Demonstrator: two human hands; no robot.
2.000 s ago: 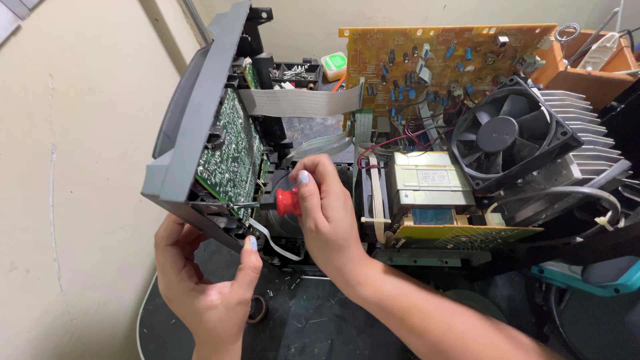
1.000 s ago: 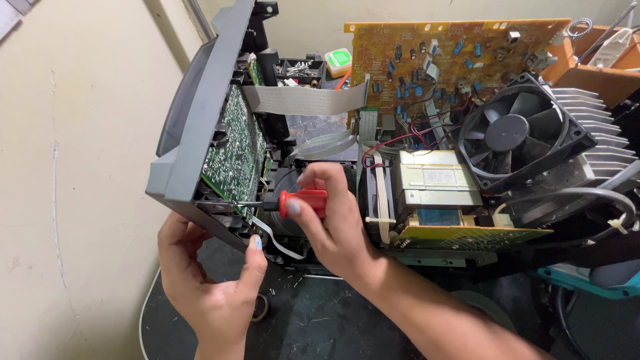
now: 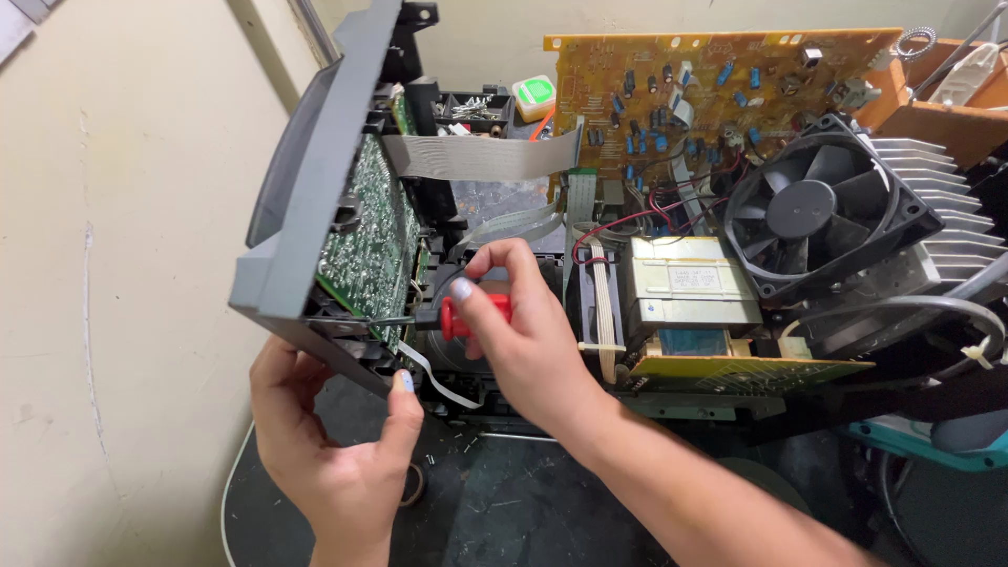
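Note:
My right hand (image 3: 528,339) grips a screwdriver with a red handle (image 3: 479,313). Its shaft points left, and the tip meets the lower part of the front panel beside a green circuit board (image 3: 370,236). My left hand (image 3: 339,441) holds the bottom edge of the grey plastic front panel (image 3: 303,205), thumb on the near side and fingers behind it. A wide grey ribbon cable (image 3: 488,157) runs from the panel to an upright brown circuit board (image 3: 630,102). A thin white flat cable (image 3: 437,379) hangs by my left thumb.
Right of my hands stand a transformer (image 3: 693,283), a black cooling fan (image 3: 802,209) and a finned metal heat sink (image 3: 945,197). Behind are a black tray of screws (image 3: 476,108) and a small box with a green label (image 3: 534,96). Loose screws and a tape roll (image 3: 413,484) lie in front.
The red handle has turned in my right hand, whose finger positions have shifted around it. My left hand still holds the panel's bottom edge.

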